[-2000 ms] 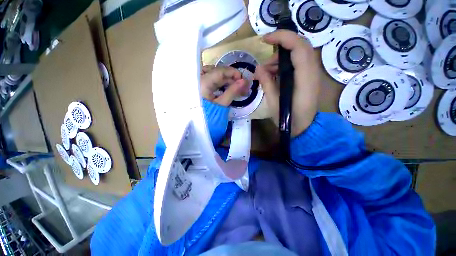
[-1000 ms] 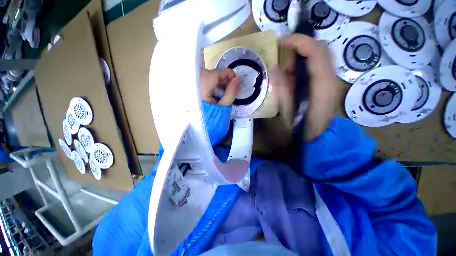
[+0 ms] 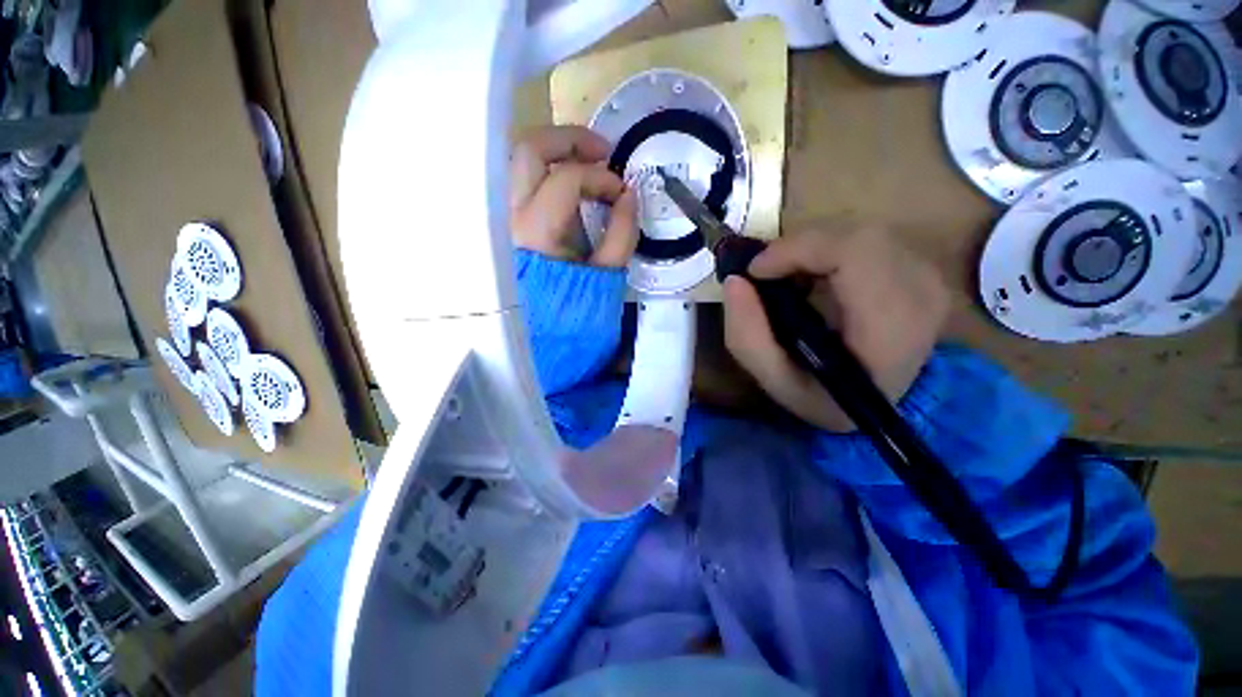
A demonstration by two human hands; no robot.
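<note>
The white headphone (image 3: 429,177) stands over the fixture at centre-left. Its round ear cup housing (image 3: 670,277) lies in the yellowish holding fixture (image 3: 766,82). My right hand (image 3: 845,320) holds the black soldering iron (image 3: 885,422) like a pen, its metal tip inside the cup near the centre. My left hand (image 3: 579,198) is at the cup's left side, thumb and index finger pinched close to the tip. Any wire between those fingers is too small to make out. The open lower cup shows a pale circuit board (image 3: 439,552).
Several white speaker plates (image 3: 1090,256) lie heaped on the cardboard at upper right. Several perforated white discs (image 3: 277,391) lie on the left cardboard sheet (image 3: 164,150). A white tubular frame (image 3: 170,504) stands at lower left.
My right hand has turned the iron from upright to slanting, with its tip now in the cup. My left hand stays at the cup. The headphone appears larger and further left.
</note>
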